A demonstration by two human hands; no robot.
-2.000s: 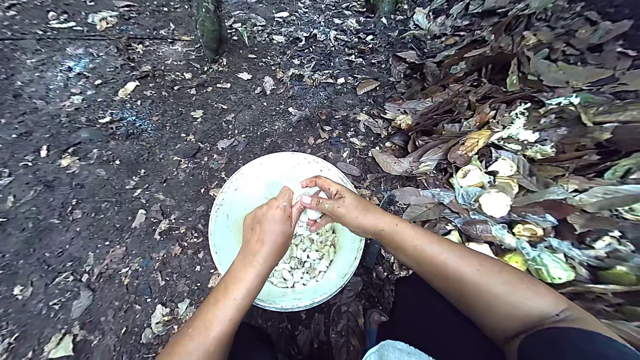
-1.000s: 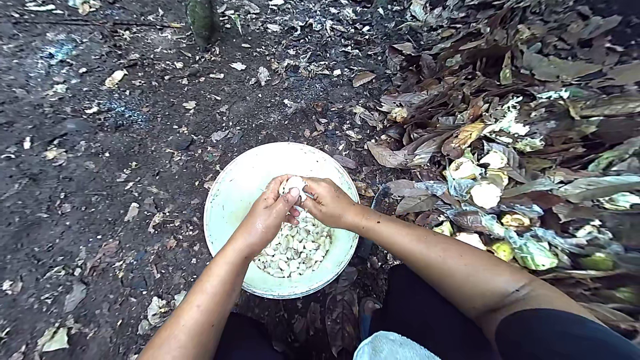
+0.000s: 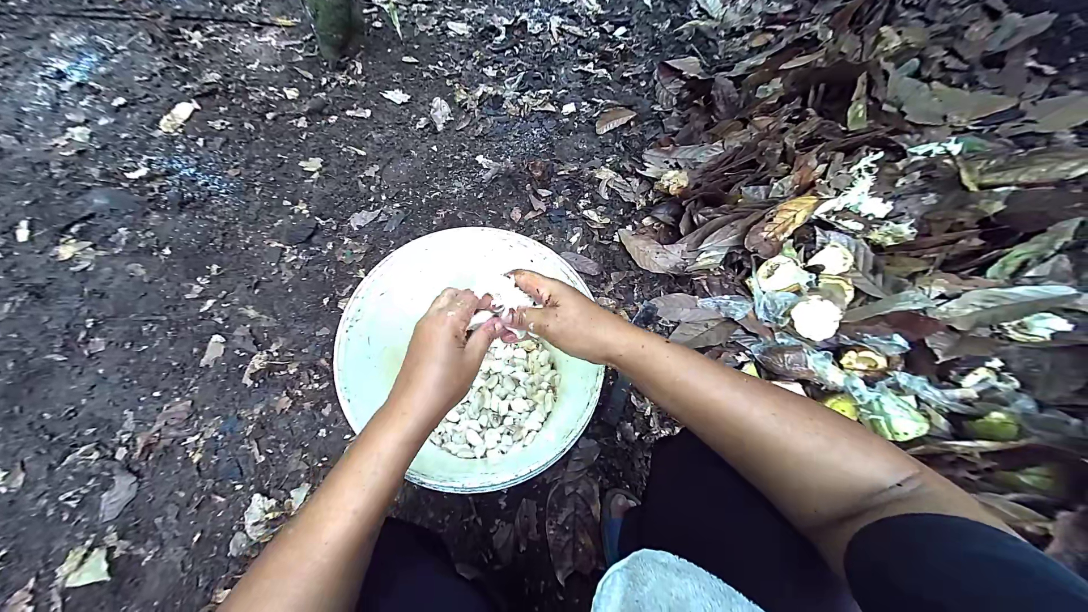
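A round white basin (image 3: pixel 382 297) stands on the ground in the middle of the head view, with a heap of whitish, pulpy beans (image 3: pixel 501 408), like fresh cacao beans, in its lower part. Above the basin, my left hand (image 3: pixel 450 336) and my right hand (image 3: pixel 557 314) meet at a white, pulpy mass (image 3: pixel 508 296). The fingers of my right hand curve around this mass. The thumb and fingers of my left hand pinch a whitish piece at its near side. My fingers partly hide both the piece and the mass.
Dry brown leaves (image 3: pixel 731 204) lie heaped at the right. Among them are cut pale fruit pieces (image 3: pixel 816 317), clear plastic bags and a green-yellow fruit in plastic (image 3: pixel 897 416). A mossy trunk (image 3: pixel 331 25) rises at the top. Light blue cloth (image 3: pixel 671 586) is at the bottom edge.
The fingers of both hands have shifted around the white mass. Both hands remain above the basin.
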